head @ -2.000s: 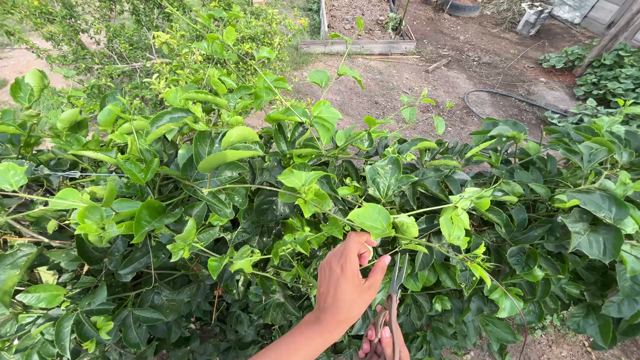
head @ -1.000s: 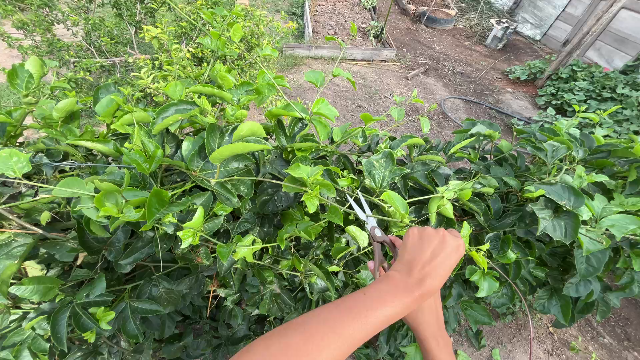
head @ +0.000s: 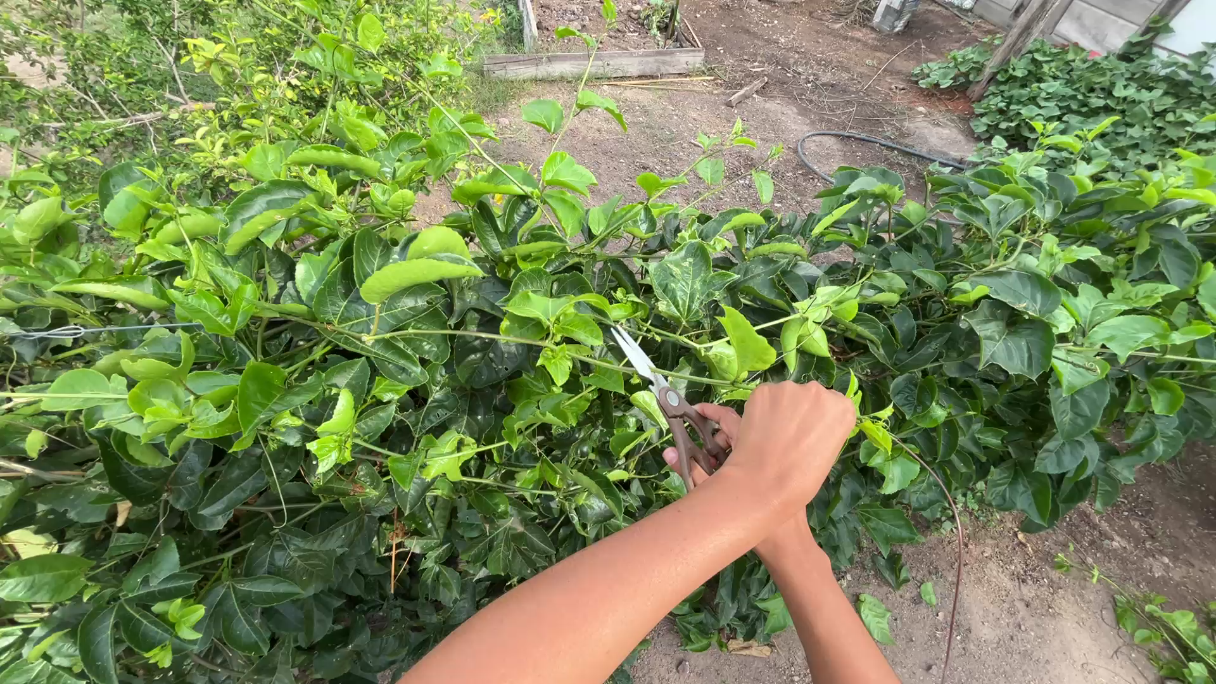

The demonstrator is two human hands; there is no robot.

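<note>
My right hand [head: 705, 445] holds brown-handled scissors [head: 679, 408], its fingers in and around the handles. The blades point up and left, close together, with their tips beside a green vine stem [head: 622, 369] among the leaves. My left hand [head: 800, 439] is curled into a fist just right of the scissors, its forearm crossing over my right wrist. The vine stem runs into the left fist, and a thin brown stem [head: 958, 541] trails down on its right. The left fingertips are hidden. Light green young leaves [head: 746, 342] stand just above the hands.
A dense leafy vine hedge [head: 532, 456] spans the view, with a wire [head: 114, 330] at its left. Beyond lie a wood-edged garden bed [head: 594, 65], a dark hose [head: 874, 141], low plants [head: 1092, 104] and bare soil. Cut-looking greenery [head: 1164, 627] lies at lower right.
My left hand has moved right, across my right arm, from left of the scissors two seconds ago. The scissors have shifted left and tilted left; their blades, apart one second ago, are closer together.
</note>
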